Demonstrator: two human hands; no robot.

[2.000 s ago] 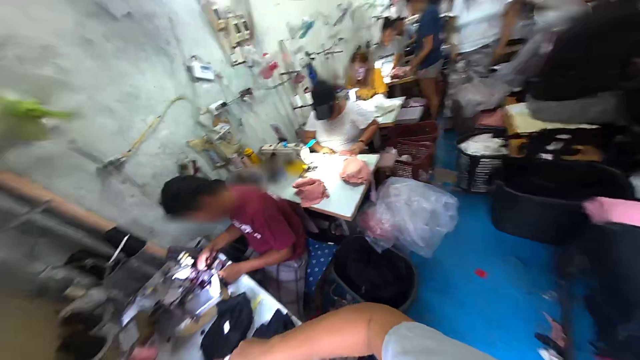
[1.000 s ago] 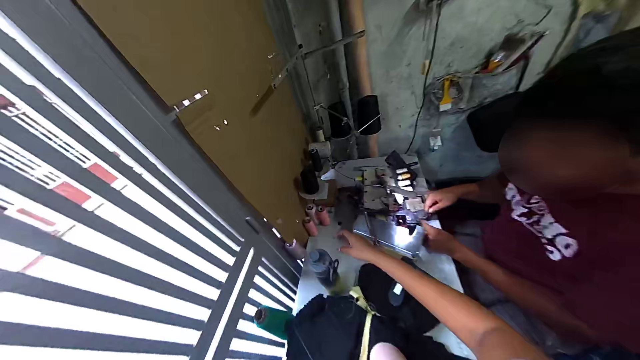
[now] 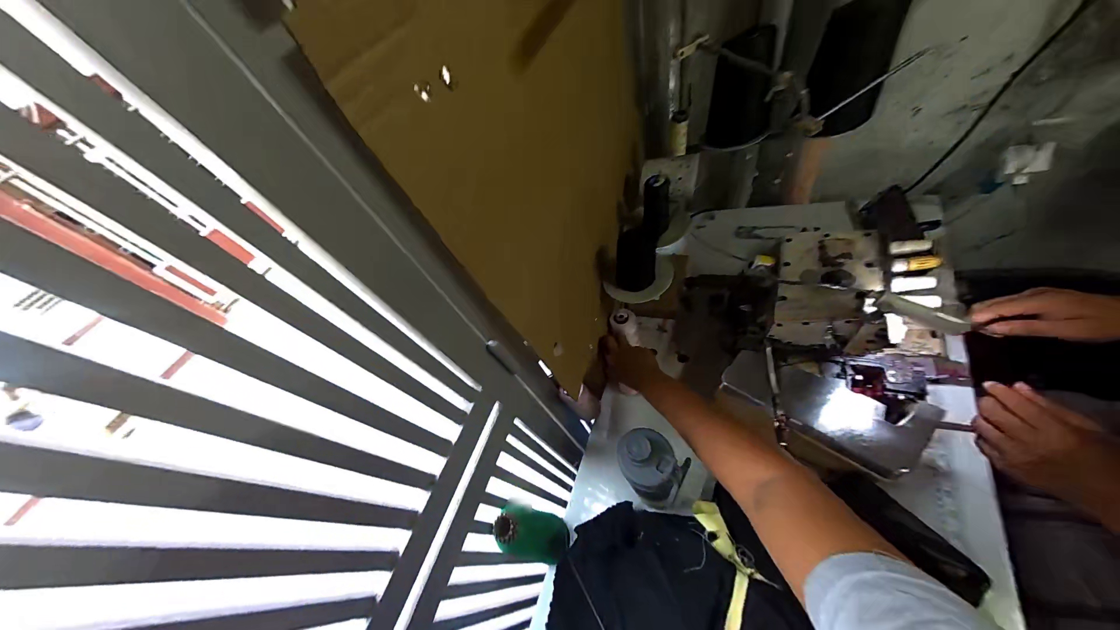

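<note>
My right hand [image 3: 630, 363] reaches in among thread cones beside the lower edge of a brown board. Its fingers lie in shadow by a pale pink thread cone [image 3: 626, 325]; whether they grip one is unclear. Black thread cones [image 3: 637, 258] stand just above it. Right of my forearm is an industrial sewing machine [image 3: 827, 289] with its metal plate [image 3: 822, 411] tilted out. A grey bottle [image 3: 649, 464] stands below my hand. Black cloth [image 3: 647, 569] with a yellow strip [image 3: 726, 542] lies at the bottom. My left hand is out of view.
At the right, a co-worker's hands [image 3: 1041, 437] are at the machine; one holds a flat grey-handled item [image 3: 923, 313], the other a thin rod. A green thread cone [image 3: 531, 532] lies at the table's left edge, beside a slatted metal grille [image 3: 350, 376]. Cables cross the wall.
The view has turned from the room to the table and machine, then come closer. My right hand has moved from beside the machine to the thread cones.
</note>
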